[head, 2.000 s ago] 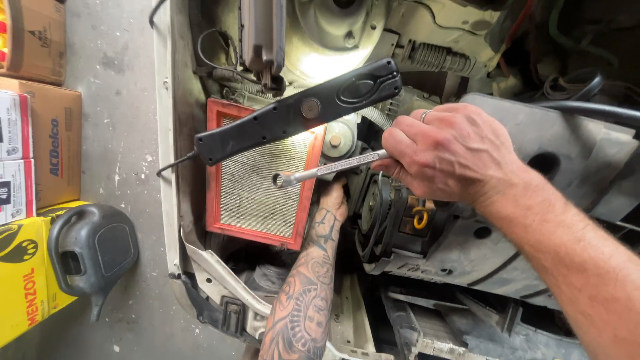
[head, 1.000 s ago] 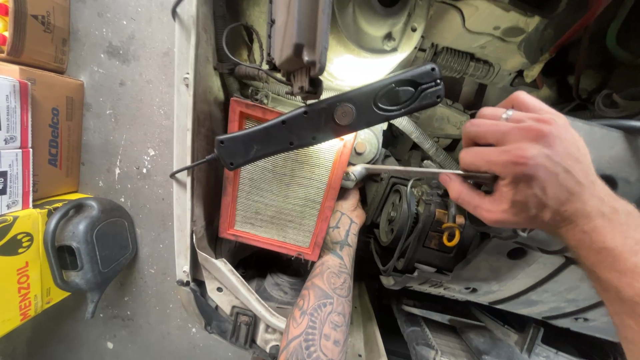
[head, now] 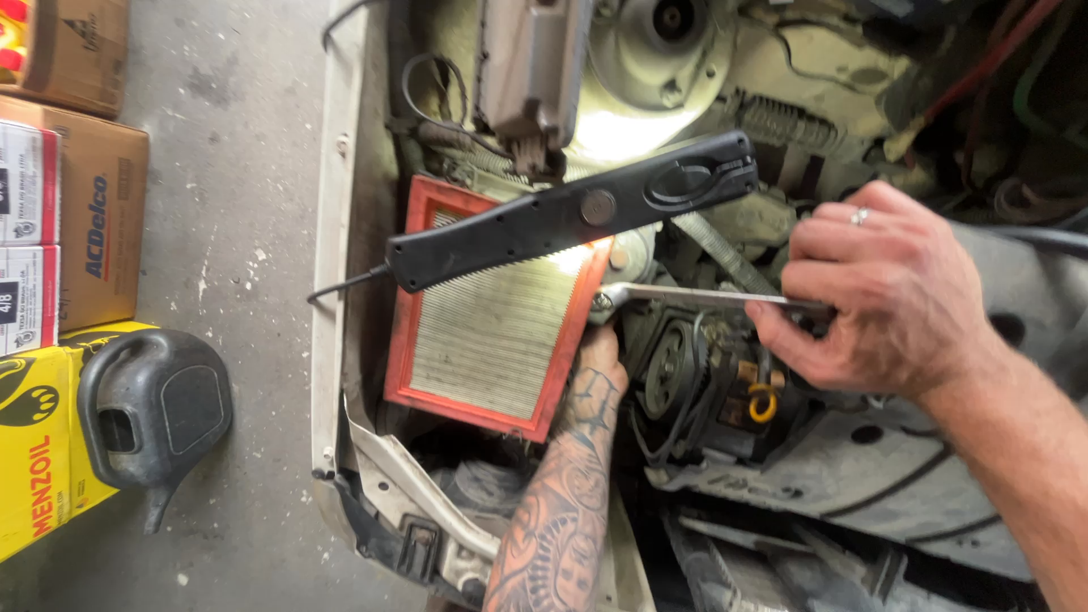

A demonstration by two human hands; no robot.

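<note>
My right hand (head: 884, 297), with a ring on one finger, is closed around the far end of a steel wrench (head: 714, 295). The wrench's head sits at a fastener (head: 602, 300) beside the right edge of a red-framed air filter (head: 484, 331). Below that head, my left hand (head: 602, 357) reaches in among engine parts; its fingertips are hidden, and whether they hold anything does not show. A black corded work light (head: 569, 208) lies slantwise over the filter's upper part. Right of my left hand is a belt pulley (head: 670, 367).
A yellow pull ring (head: 762, 403) stands near the engine cover (head: 850, 476). The car's pale front edge (head: 327, 255) runs down the left. Beyond it, on the concrete floor (head: 255, 212), are cardboard boxes (head: 106, 212), a yellow box (head: 42, 450) and a dark plastic jug (head: 161, 408).
The wrench's head was over the air filter and is now at the fastener beside its right edge. My right hand has moved right relative to the filter, still gripping the wrench.
</note>
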